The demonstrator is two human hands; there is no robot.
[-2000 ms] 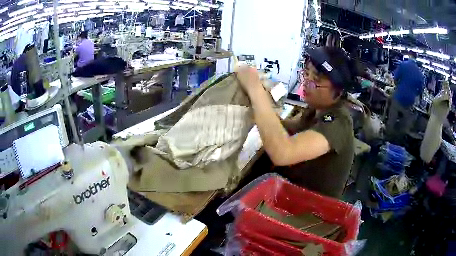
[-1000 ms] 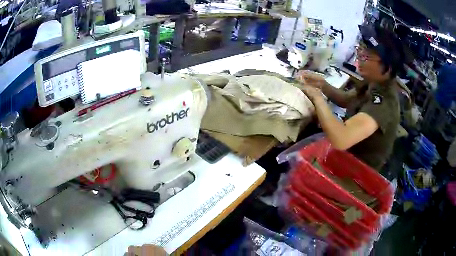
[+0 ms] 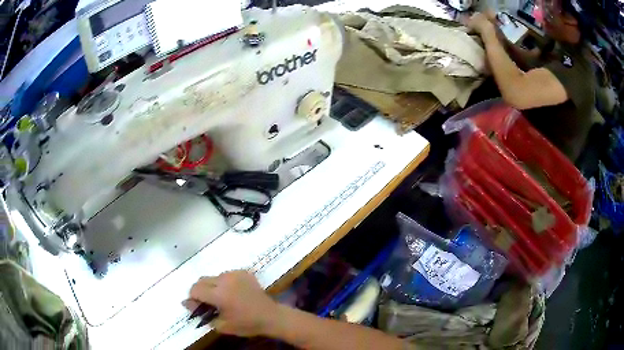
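My right hand [image 3: 232, 302] rests at the front edge of the white table [image 3: 294, 256], its fingers closed around small dark thread snips [image 3: 203, 313] with the tips pointing left. My left hand is not in view. The white brother sewing machine [image 3: 198, 102] stands over the table, with its needle end at the left. Black-handled fabric scissors [image 3: 239, 195] lie under the machine arm, by a red looped item [image 3: 195, 152]. Part of a khaki garment [image 3: 31, 304] shows at the lower left, cut off by the picture's edge.
Another person [image 3: 530, 82] at the upper right holds a khaki garment with pale lining [image 3: 424, 48]. Stacked red baskets [image 3: 527, 184] in clear wrap stand at the right. A labelled plastic bag [image 3: 445, 270] and khaki cloth [image 3: 472, 325] lie below the table edge. Printed ruler marks run along the table front.
The view has turned down and to the right, so the machine bed and scissors show fully. My right hand and forearm have come into view. The other person's hands have moved lower.
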